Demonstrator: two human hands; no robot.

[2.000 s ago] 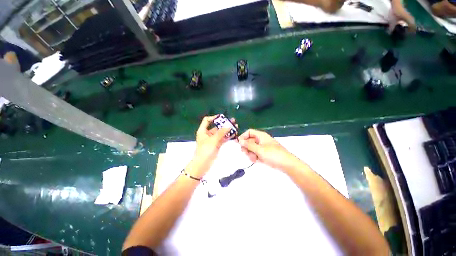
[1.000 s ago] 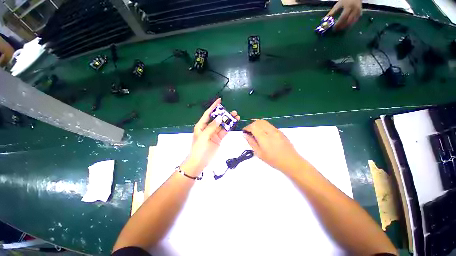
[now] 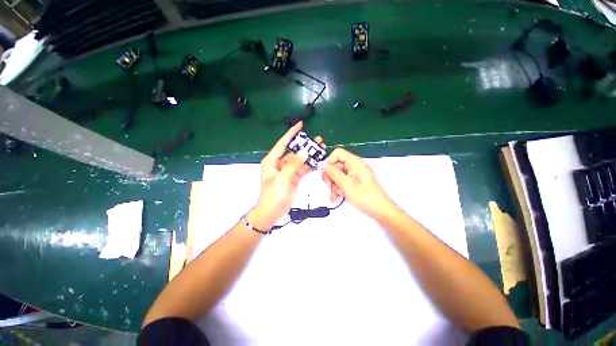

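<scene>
A small circuit board with a white face and dark parts is held in my left hand, tilted, above the far edge of the white sheet. My right hand touches the board's near right corner with fingertips pinched together, on what looks like the cord's end; the fingers hide the exact spot. A black cord tied in a short bundle hangs or lies below the hands, over the white sheet.
Loose board units with yellow spots and black cords lie on the green surface beyond. A grey post and a paper scrap are at left. Black trays are stacked at right, beside a torn tan patch.
My right hand has come back against the board, and the cord bundle has shifted left. The other person's hand and the board by it at the far side are out of view.
</scene>
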